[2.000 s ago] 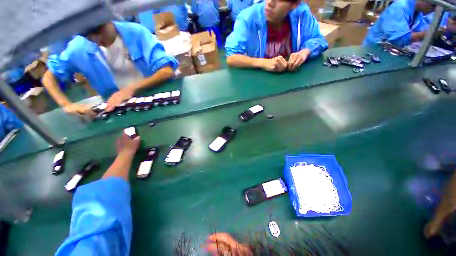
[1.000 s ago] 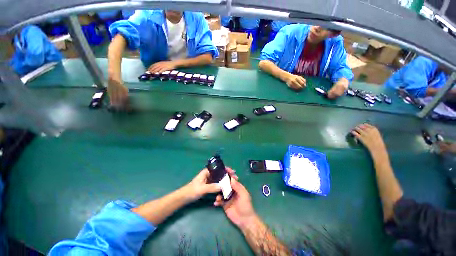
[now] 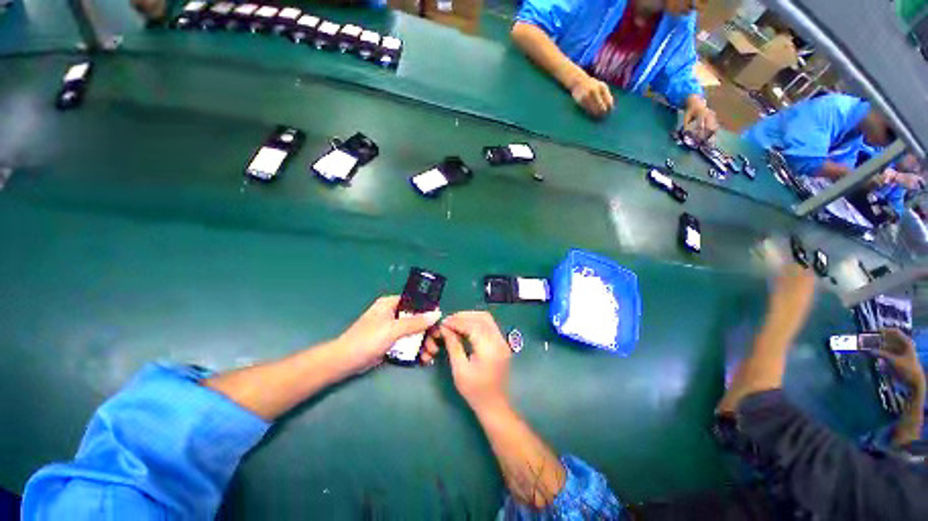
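A black phone handset with a white rectangle at its lower end is in my left hand, tilted a little, above the green bench. My right hand is at the handset's lower right edge, thumb and index fingertips close together; whether they pinch a small part cannot be told. The blue parts bin with white parts is to the right. A waiting handset lies flat against its left side. A small oval ring part lies just right of my right hand.
Several handsets lie spaced along the belt, one at its far left. A row of handsets stands on the far bench. Workers sit opposite. A neighbour's arms reach in at the right, one hand holding a handset.
My left hand still holds the handset, now more upright. My right hand has shifted from supporting it to its right edge. The neighbour's arm has moved right, and a handset lies on the belt there.
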